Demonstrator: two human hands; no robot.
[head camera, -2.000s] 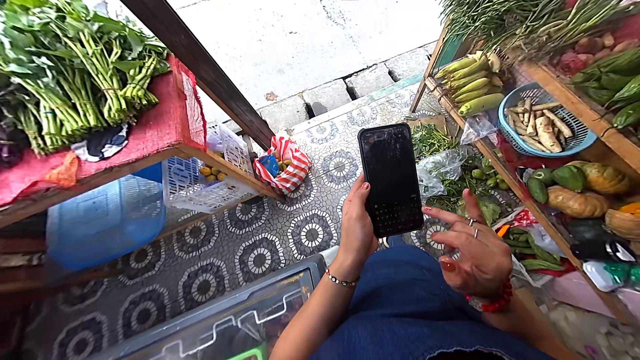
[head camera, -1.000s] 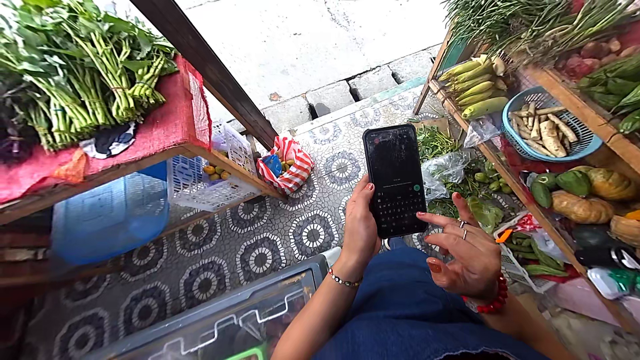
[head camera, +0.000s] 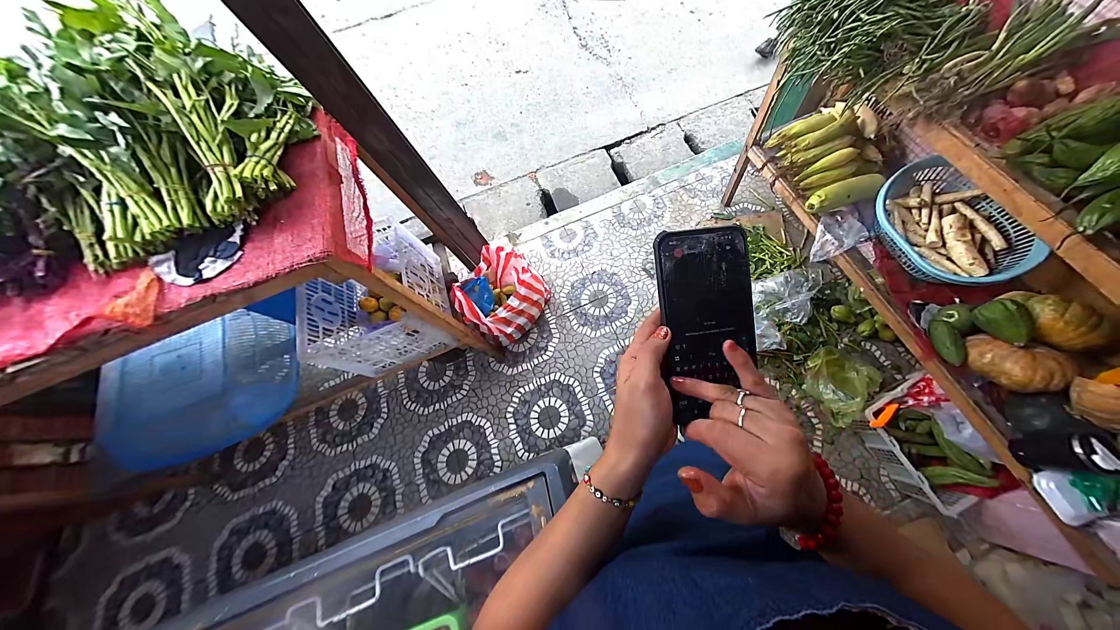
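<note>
My left hand (head camera: 643, 398) holds a black smartphone (head camera: 705, 297) upright by its lower left edge, with a thin beaded bracelet on the wrist. The phone's dark screen shows a keyboard in its lower part. Over that keyboard lies my right hand (head camera: 757, 446), its index finger reaching across to the left side of the screen; whether the fingertip touches the glass I cannot tell. Two rings and a red bead bracelet (head camera: 824, 503) are on this hand, and it grips nothing. Below both hands is blue denim clothing (head camera: 691, 560).
Leafy greens (head camera: 175, 149) lie on a red-covered table (head camera: 297, 210) at left. Beneath are a white crate (head camera: 350, 328) and a blue tub (head camera: 197, 394). A striped bag (head camera: 525, 293) stands on the patterned floor. At right, a wooden shelf holds corn (head camera: 827, 153), a root basket (head camera: 1011, 262) and squashes (head camera: 1019, 363).
My right index finger has moved left across the phone's keyboard. The screen was darker two seconds ago, and brighter with a plainer keyboard one second ago. My left hand has kept its hold.
</note>
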